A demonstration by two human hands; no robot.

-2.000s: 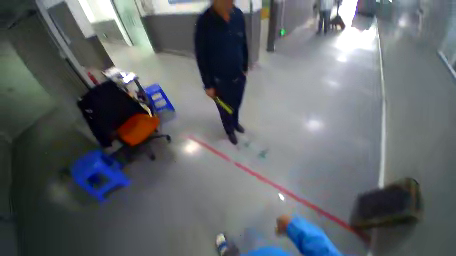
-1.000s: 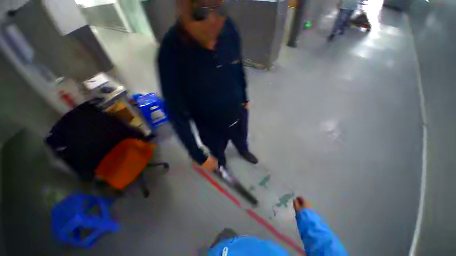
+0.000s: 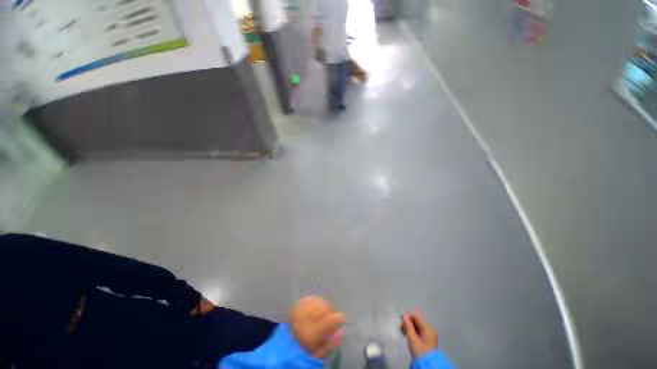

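My left hand (image 3: 315, 325) is at the bottom centre, in a bright blue sleeve. Its fingers are curled and I see nothing in them, but it is blurred. My right hand (image 3: 419, 334) is a little to its right, also in a blue sleeve. It is small and blurred, with fingers partly curled, and I see no object in it. The two hands are apart, over the grey floor (image 3: 346, 238). The tip of a shoe (image 3: 372, 351) shows between them at the lower edge.
A person in dark clothes (image 3: 94, 303) is close at the lower left. Another person (image 3: 336, 58) stands further down the corridor. A wall corner (image 3: 158, 115) with a poster (image 3: 108, 32) is at the left. A white floor line (image 3: 515, 198) runs along the right wall.
The view has moved forward along the corridor. The dark-clothed person is now at the lower left. The chair, stools and red line have left the view. Both my hands now show.
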